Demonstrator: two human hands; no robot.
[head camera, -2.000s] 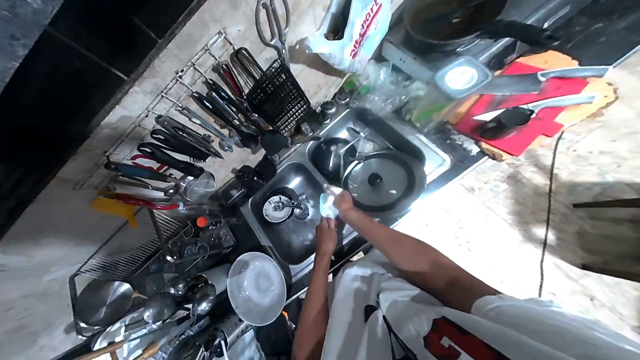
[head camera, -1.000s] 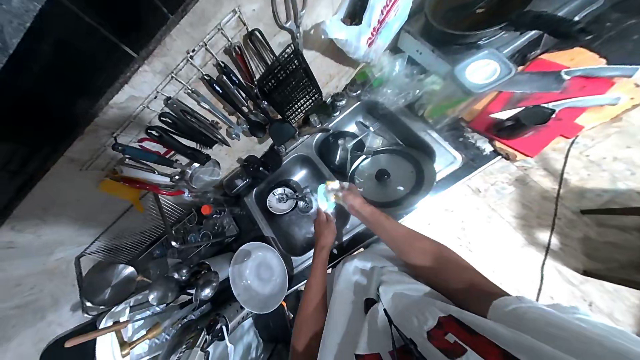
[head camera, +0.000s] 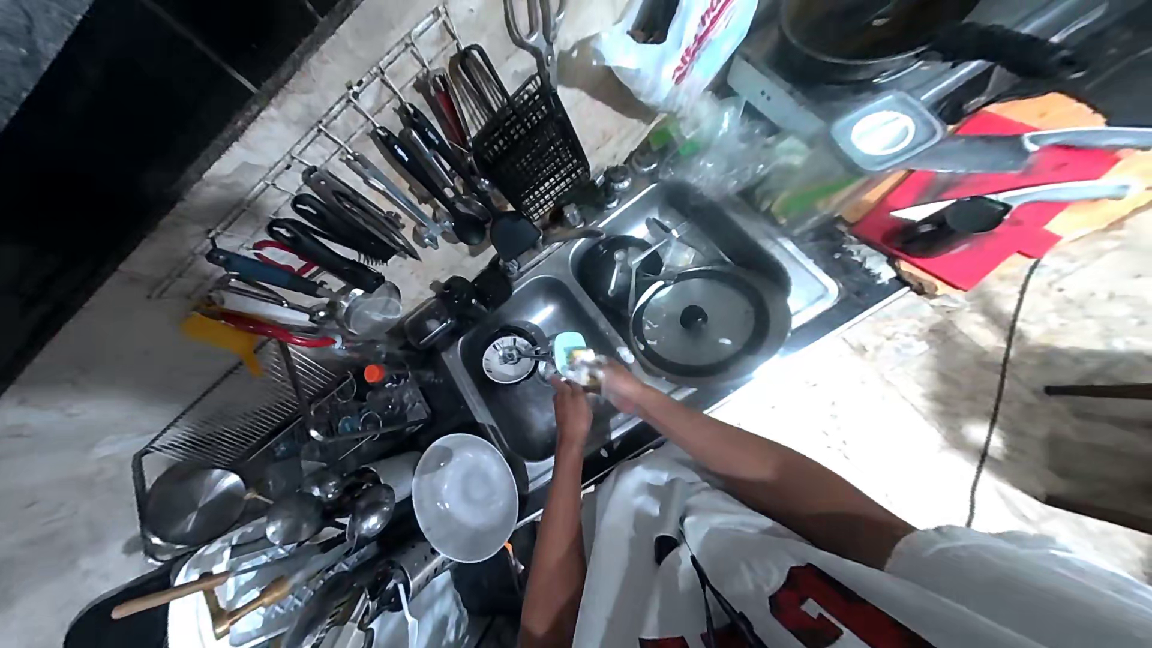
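Over the left basin of a steel double sink (head camera: 531, 432), my left hand (head camera: 571, 400) grips a small light-blue item (head camera: 568, 349), whose kind I cannot tell. My right hand (head camera: 612, 380) is against it, closed on a yellowish and white sponge (head camera: 585, 362), partly blurred. Left of the hands, a round white dish or strainer (head camera: 508, 357) lies in the basin near the faucet. In the right basin, a round lid or pan with a black knob (head camera: 693, 317) rests beside a dark bowl (head camera: 619, 270) with utensils.
Utensils hang from a wire wall rack (head camera: 337, 135) with a black basket (head camera: 531, 144). A translucent bowl (head camera: 465, 498), a dish rack (head camera: 216, 423) and ladles (head camera: 371, 511) stand at left. Knives lie on a red mat (head camera: 985, 216) at right, near a frying pan (head camera: 868, 36).
Both hands stay together over the left basin, with small shifts. The light-blue item shows more clearly above my left hand than two seconds ago.
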